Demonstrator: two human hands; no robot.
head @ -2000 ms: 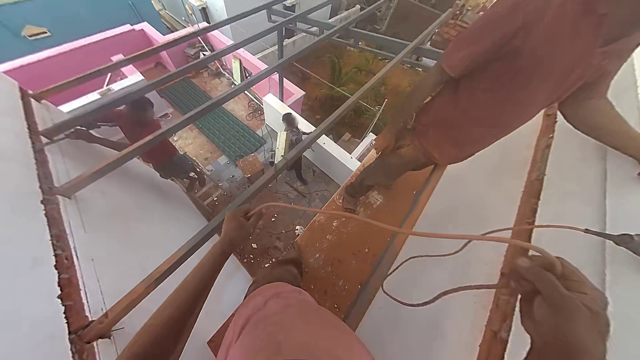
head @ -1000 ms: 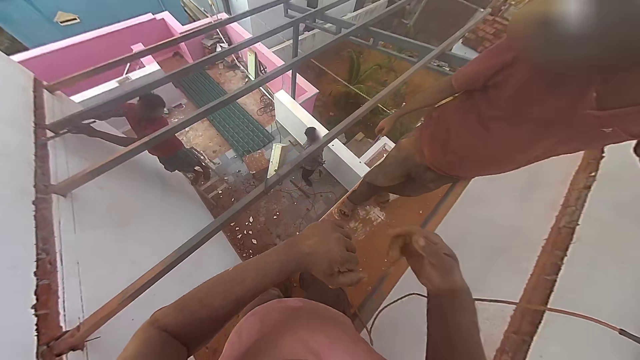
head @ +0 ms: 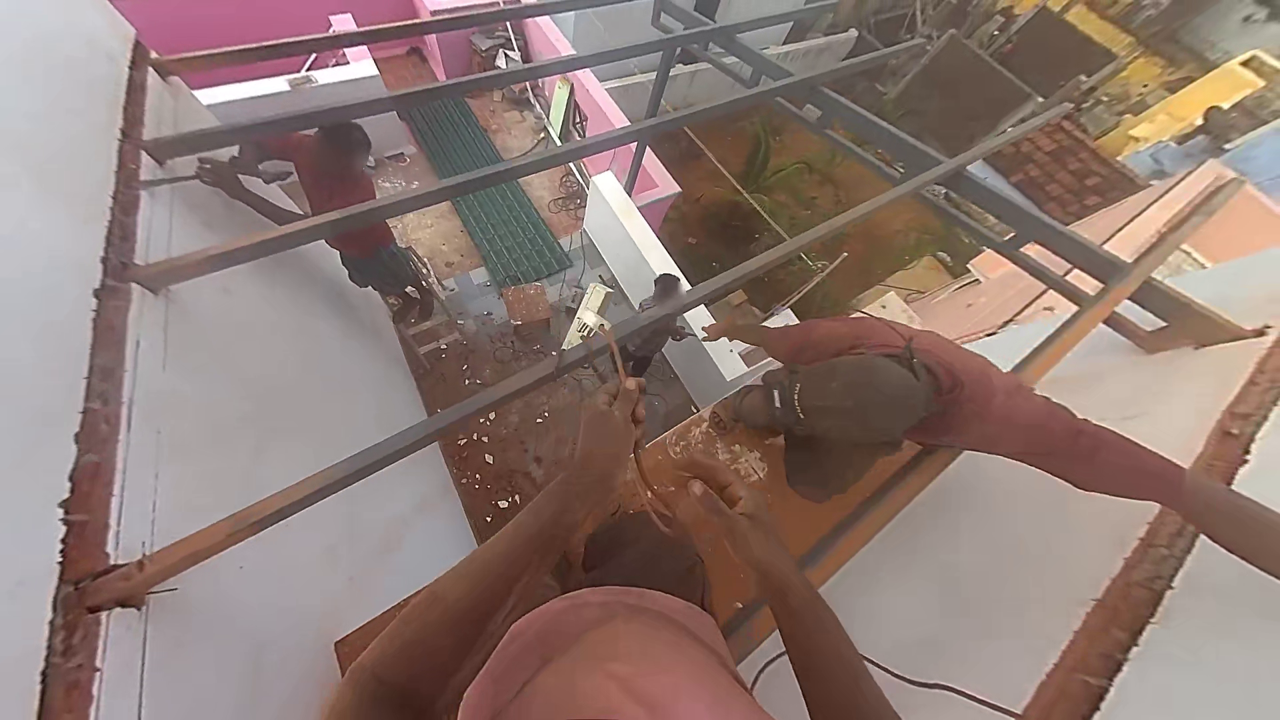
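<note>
My left hand (head: 612,425) is closed around an orange cable (head: 616,352), whose upper part stands up above the fist, in front of a long metal beam (head: 500,400). From that fist the cable runs down in a curve toward my right hand (head: 722,500), which is just to the right with its fingers bent. Whether the right fingers grip the cable is not clear. Below both hands lies a brown plank (head: 790,500) with whitish stains. A thin dark cable (head: 935,686) runs along the lower right.
Several metal beams (head: 400,205) cross over a drop to a yard with green corrugated sheets (head: 490,190). A co-worker in a red shirt (head: 345,190) stands at the left wall; another (head: 860,390) leans close on my right. A third person (head: 655,325) is below. White walls (head: 290,400) flank the opening.
My hands have come close together over the plank; two seconds ago they were far apart with the cable stretched between them. The co-worker on the right has bent down, one arm reaching left.
</note>
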